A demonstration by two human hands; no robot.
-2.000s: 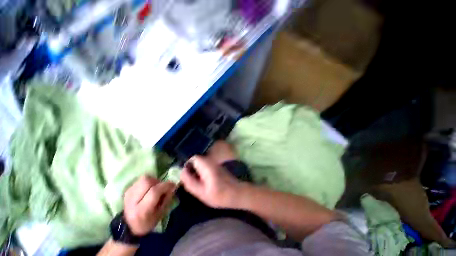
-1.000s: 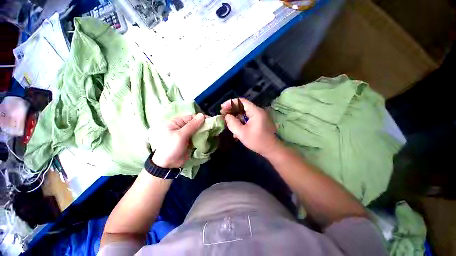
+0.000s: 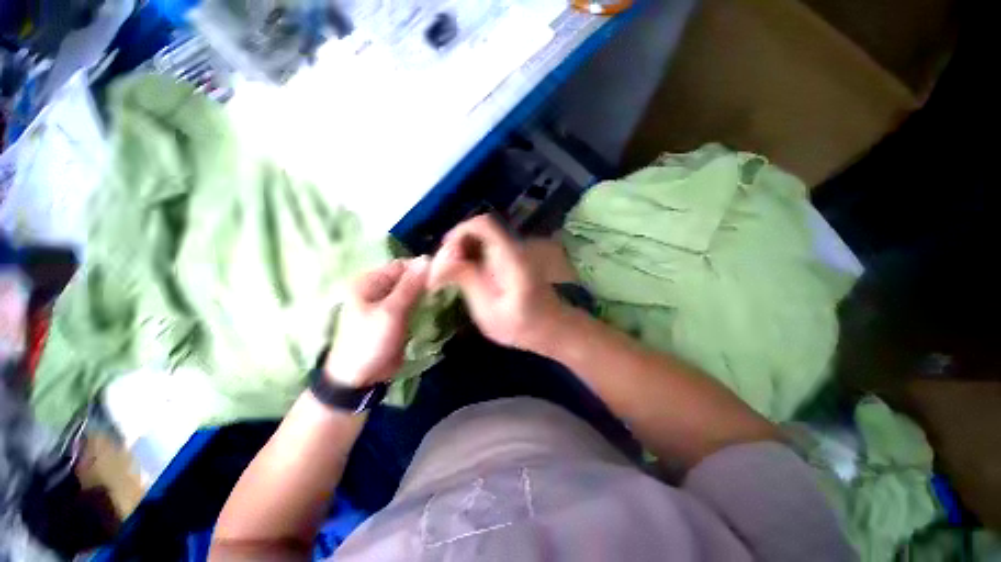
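A light green garment (image 3: 242,263) lies over the white table top at the left and hangs over its front edge. My left hand (image 3: 375,318), with a black wristband, pinches a narrow end of it near the table edge. My right hand (image 3: 494,283) is close beside the left fingertips, fingers curled, at the same end of cloth. The frame is blurred, and I cannot tell whether the right hand holds a tool or cloth.
A pile of green garments (image 3: 713,263) is at the right of my right forearm. A brown cardboard box (image 3: 768,88) stands behind it. A small dark object (image 3: 441,30) lies on the table (image 3: 373,132). More green cloth (image 3: 887,478) is at the lower right.
Both hands have moved slightly left and stay close together. The dark pointed snips seen in the right hand one second ago are not discernible now. The view has shifted a little.
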